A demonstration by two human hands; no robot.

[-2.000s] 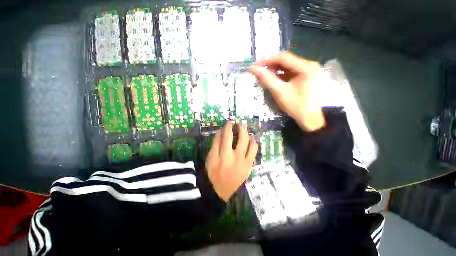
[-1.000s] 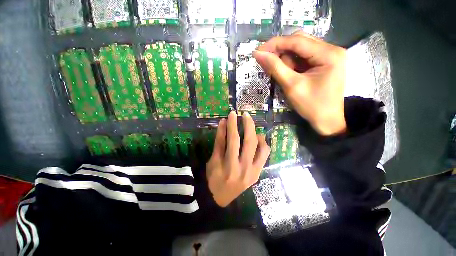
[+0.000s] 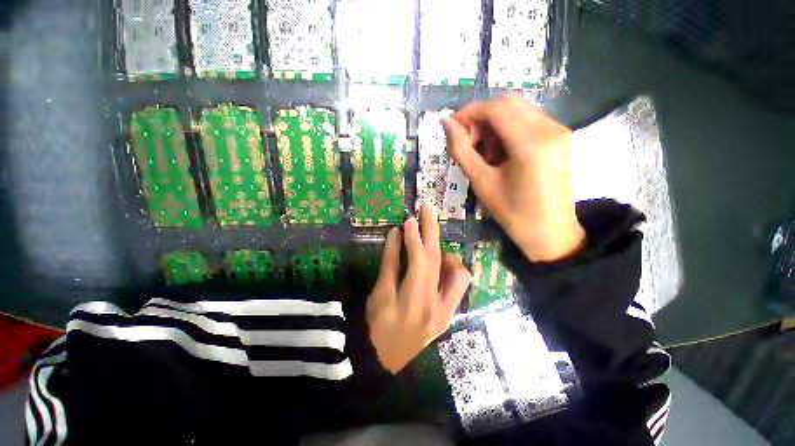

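A white, dotted sheet lies over the fifth board in the middle row of a clear blister tray. Its lower right part looks lifted or doubled. My right hand pinches its upper right edge between thumb and index finger. My left hand is palm down below, its fingertips touching the sheet's lower end, fingers slightly apart. Left of the sheet are several bare green boards. The pocket right of the sheet is mostly hidden by my right hand.
Boards with white faces fill the row beyond. A stack of patterned sheets lies near my right sleeve. A larger silvery sheet stack lies slanted at the right. A hazy translucent sheet lies at the left.
The view first moved closer to the tray, then shifted slightly. My right hand still pinches the sheet near its top. The sheet's lower right part now looks raised, and a left fingertip reaches its lower end.
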